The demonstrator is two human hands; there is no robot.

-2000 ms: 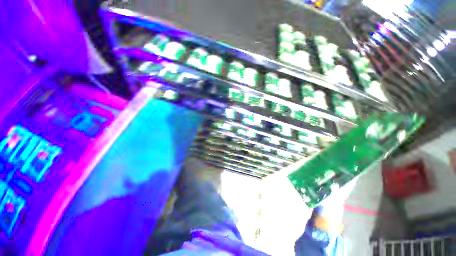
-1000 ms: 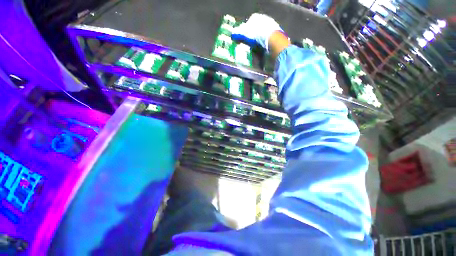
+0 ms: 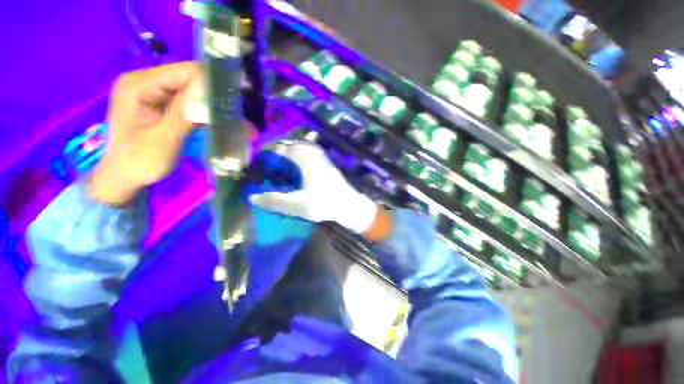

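Observation:
A long green-and-white circuit board strip [image 3: 226, 142] is held up nearly edge-on in front of me, upright in the picture, its top end near the upper edge. My left hand [image 3: 146, 124], which looks bare, is shut on the board's left edge near the upper part. My right hand [image 3: 319, 187], in a white glove, is at the board's right side with thumb and fingers apart in a C shape. Its fingertips are close to the board's edge; whether they touch it is unclear. The image is blurred.
A metal rack [image 3: 487, 127] with stacked shelves of green-white boards stands at the right. The purple-lit bench area [image 3: 45, 127] is at the left, with a glowing cyan item behind my left hand. A red object [image 3: 634, 364] is low right.
My right hand has come back from the boards on top of the rack to the middle. My left hand has come into view, gripping the raised board. The view has shifted, moving the rack rightward.

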